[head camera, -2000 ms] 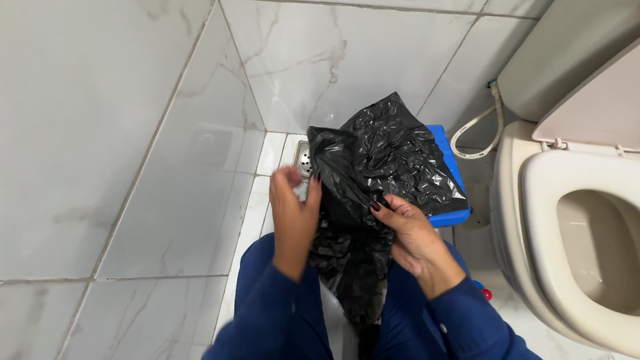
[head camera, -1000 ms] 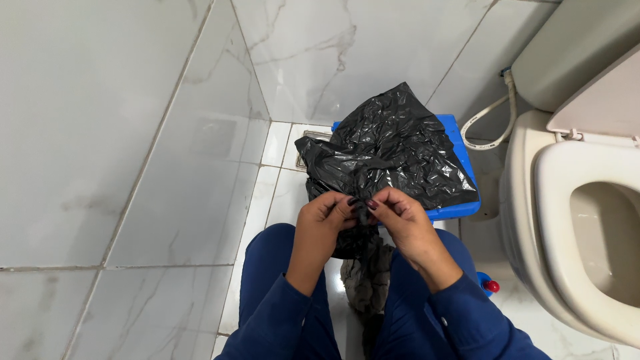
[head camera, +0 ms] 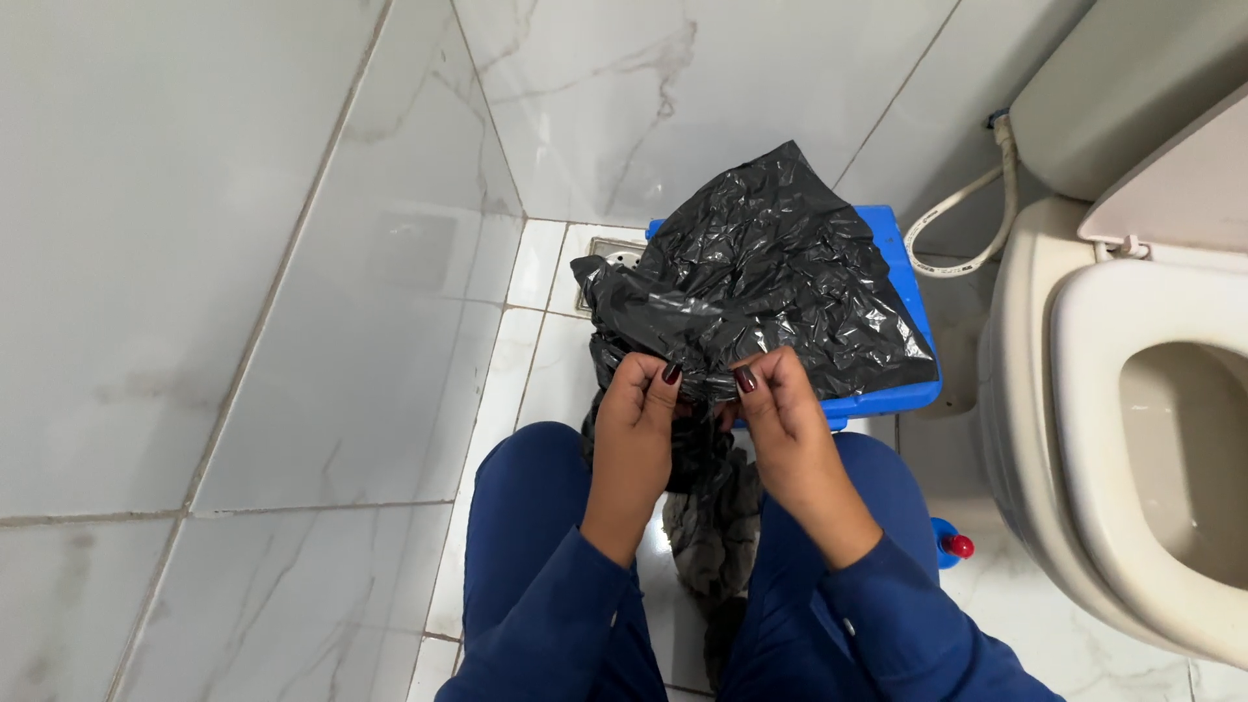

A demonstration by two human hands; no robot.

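A crumpled black plastic bag lies spread over a blue plastic lid or box, and part of it hangs down between my knees. My left hand pinches the near part of the bag between thumb and fingers. Just to its right, my right hand pinches the same part, a short gap between the two. Below the hands hangs a thin, darker, partly see-through portion; whether it belongs to the same bag I cannot tell. The fingertips under the plastic are partly hidden.
A toilet with its seat down stands at the right, a looped water hose behind it. A metal floor drain shows beside the bag. A blue container with a red cap stands by my right knee. Tiled walls rise left and behind.
Two seconds ago my left hand was higher and farther left, apart from the right. Both hands now sit close together on the bag, and its upper part lies more spread out.
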